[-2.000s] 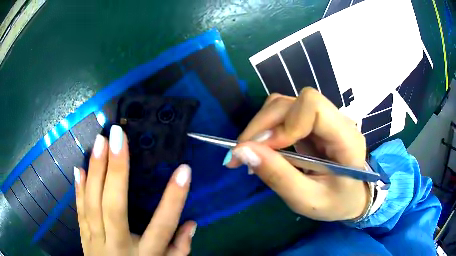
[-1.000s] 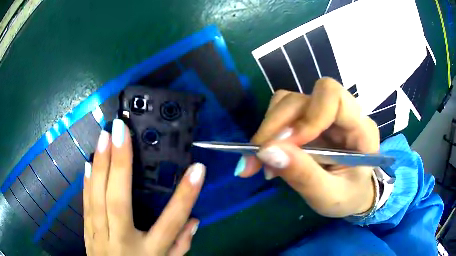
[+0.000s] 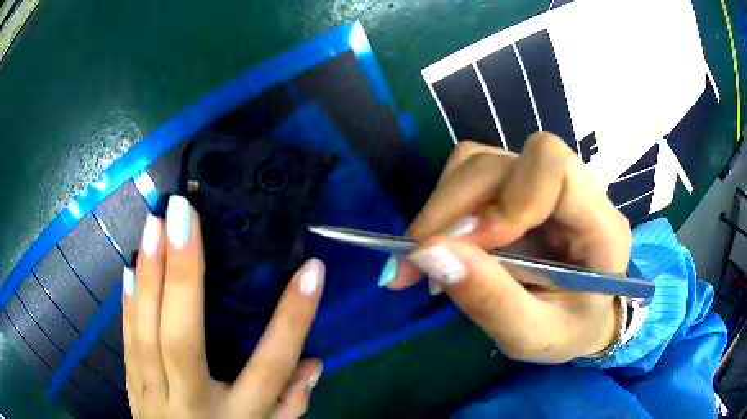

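A black camera housing (image 3: 266, 200) with round lens openings lies dark on the blue-edged adhesive sheet (image 3: 246, 90). My left hand (image 3: 205, 327) rests flat at the housing's lower left, fingers spread, fingertips on its left side and the thumb near its lower right. My right hand (image 3: 524, 254) holds silver tweezers (image 3: 360, 238) like a pen. The tweezer tip is at the housing's right edge; I cannot tell whether it touches or carries anything. The white release liner sheet (image 3: 627, 65), with wide black strips and small notched black shapes, lies at the upper right, partly behind my right hand.
The glossy dark green bench (image 3: 164, 49) lies under everything. Spare liner sheets (image 3: 635, 184) with black strips lie below the white sheet. A yellow line (image 3: 731, 65) runs at the far right. My blue sleeve (image 3: 672, 303) is at the lower right.
The housing and blue-edged sheet have shifted slightly and the housing looks darker than a second ago. My left hand has moved slightly left with them. The tweezers stay at the housing's right edge.
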